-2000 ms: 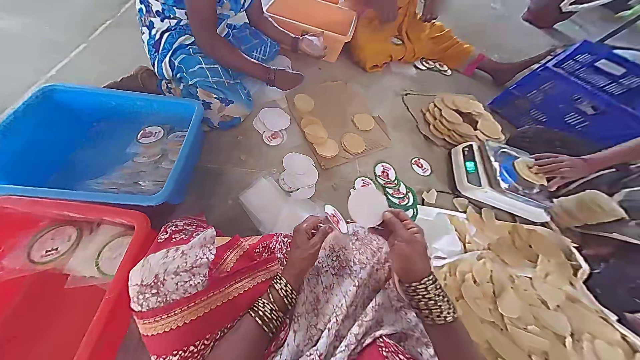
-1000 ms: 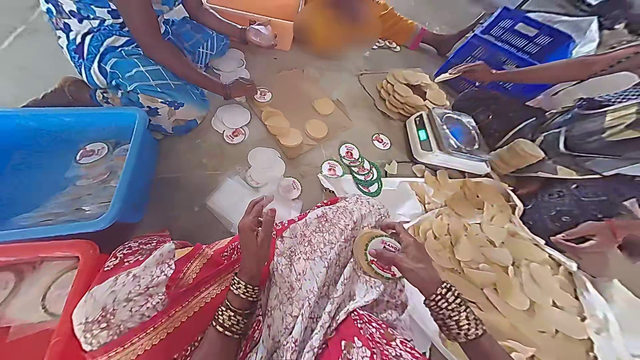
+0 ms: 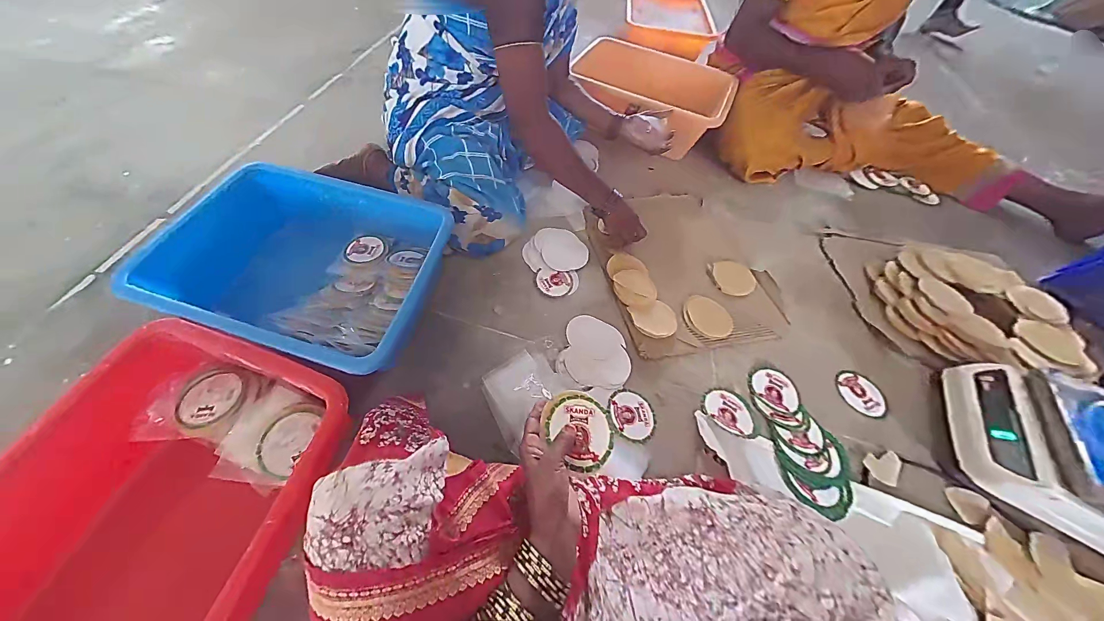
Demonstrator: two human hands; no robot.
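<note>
My left hand (image 3: 548,470), bangles on its wrist, holds a pale round disc with a green-edged round label (image 3: 580,431) on top, the thumb over the label. My right hand is not in view. Touching or just beside the held disc is another printed round label (image 3: 632,416) on the floor. Clear plastic bags (image 3: 517,392) lie behind my left hand, with white paper discs (image 3: 595,354) at their right. Farther right, several green-edged labels (image 3: 809,448) overlap in a fanned pile, and a single label (image 3: 861,394) lies apart.
A red tub (image 3: 164,517) and a blue tub (image 3: 285,250) at left hold bagged discs. Pale discs lie on cardboard (image 3: 681,233) and in a heap (image 3: 957,302) at right. A digital scale (image 3: 1005,431) stands at the right edge. Two people sit opposite, beside orange tubs (image 3: 660,78).
My left hand, empty a second ago, now holds the disc and label that my right hand held. My right hand has left the view. The view has shifted to the left.
</note>
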